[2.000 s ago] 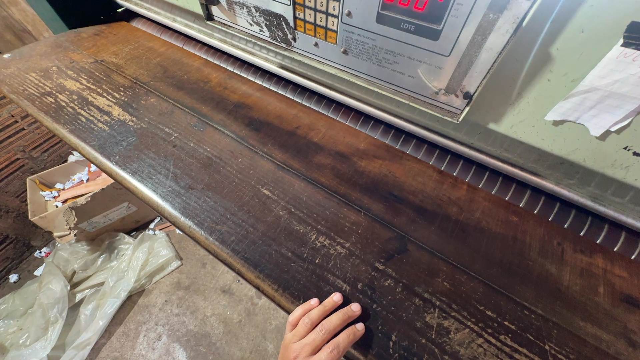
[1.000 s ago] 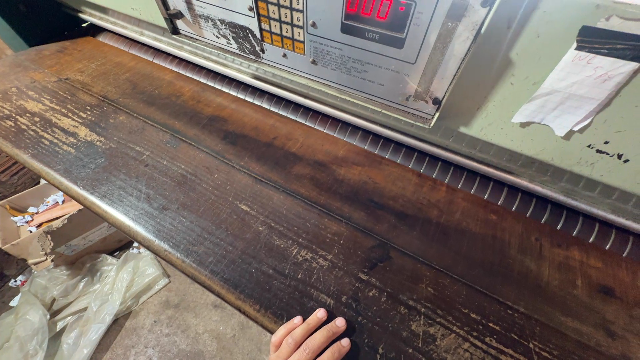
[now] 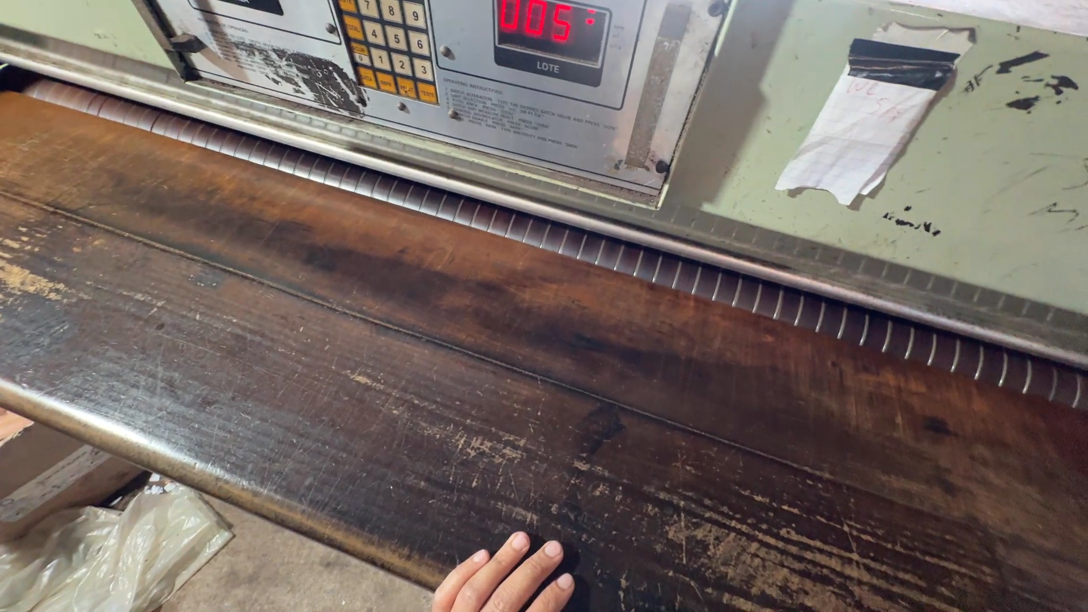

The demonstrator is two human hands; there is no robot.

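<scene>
My left hand point(image 3: 507, 578) is at the bottom centre, its fingertips resting on the top of a worn dark wooden board point(image 3: 510, 340) close to its rounded front edge. The fingers are slightly spread and grasp nothing; the thumb and palm are out of sight. Behind the board runs a ribbed metal strip point(image 3: 586, 246) under a long metal rail point(image 3: 476, 195). Above these is a machine's control panel point(image 3: 544, 119) with a keypad point(image 3: 395, 51) and a lit red digital display point(image 3: 550, 30). My right hand is not in view.
A cardboard box point(image 3: 51, 476) and crumpled translucent plastic sheeting point(image 3: 127, 544) lie below the board at the lower left, by the concrete floor point(image 3: 280, 561). Paper with handwriting point(image 3: 858, 127) is fixed with black tape to the green machine housing point(image 3: 977, 212).
The view has shifted, bringing the control panel and taped paper further left in the picture. My left hand still rests near the board's front edge, with less of it showing than two seconds ago.
</scene>
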